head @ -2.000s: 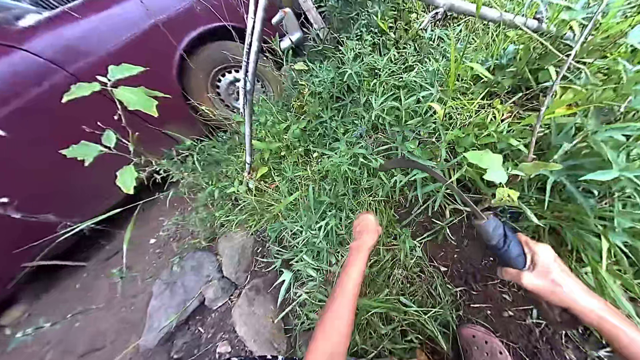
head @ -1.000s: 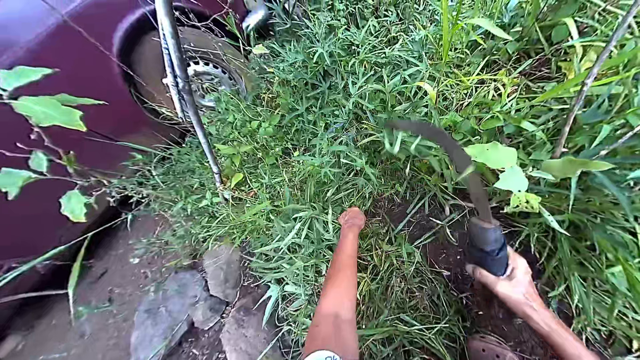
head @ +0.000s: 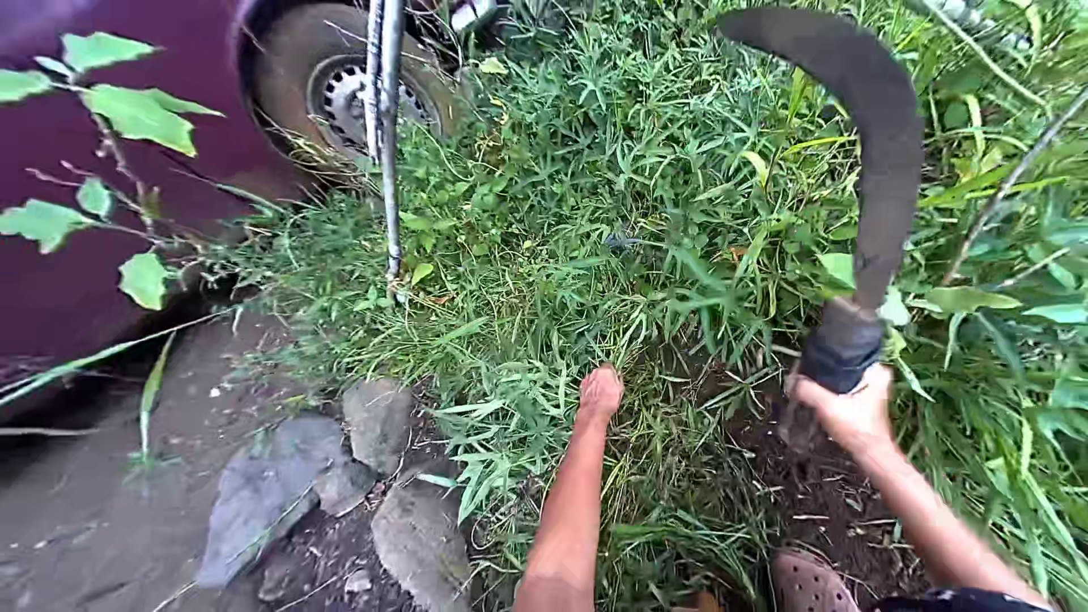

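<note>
My right hand (head: 850, 412) grips the dark, wrapped handle of a sickle (head: 888, 161) on the right. Its broad curved blade stands up from the fist, the tip bending to the left above the weeds. My left hand (head: 602, 391) is low among the green weeds (head: 578, 280) near the middle, its fingers curled and partly hidden by leaves; whether stems are in it is not plain. Cut or flattened grass (head: 671, 476) lies beside my left forearm, with bare dark soil below the sickle hand.
A maroon car (head: 170, 187) with a dusty wheel (head: 340, 93) stands at the upper left. Thin poles (head: 389, 144) lean before the wheel. Flat stones (head: 272, 493) border the dirt at lower left. A brown perforated clog (head: 807, 582) shows at the bottom.
The sickle has swung up from a low, leftward-pointing position to nearly upright in my right hand. My left hand stays down among the weeds.
</note>
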